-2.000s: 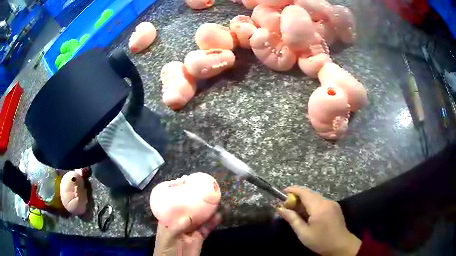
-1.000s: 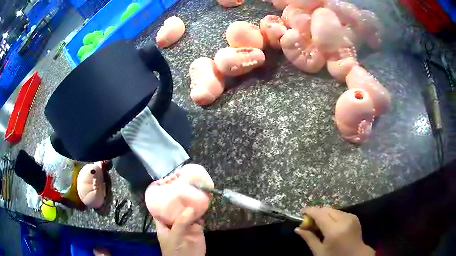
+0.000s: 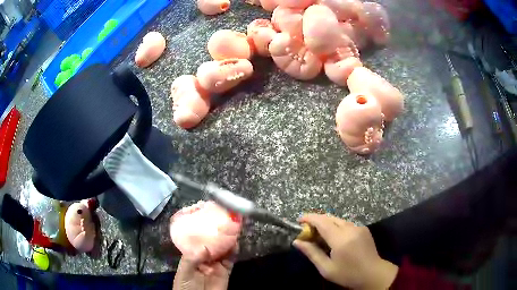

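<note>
My left hand [image 3: 203, 273] holds a rounded pink toy part [image 3: 205, 231] from below, near the bench's front edge. The part has folds and a reddish opening at its upper right. My right hand [image 3: 340, 249] grips the yellowish wooden handle of a long silver hand tool [image 3: 238, 203]. The tool points up and left, and its blurred tip is above the part, near the white cloth [image 3: 140, 178]. Whether the tool touches the part cannot be told. The cloth hangs from the large black handled object [image 3: 82, 133].
Pink toy parts [image 3: 323, 31] are piled across the back of the speckled bench [image 3: 272, 130]. A blue tray [image 3: 102, 48] holds green parts. Hand tools [image 3: 462, 102] lie at right. A red tray [image 3: 8, 144], a dark-eyed pink piece [image 3: 80, 226] and small black scissors [image 3: 115, 253] are at left.
A second ago the tool tip was at the pink part; now it is up and left above it. The part has turned in my left hand. The camera view has shifted.
</note>
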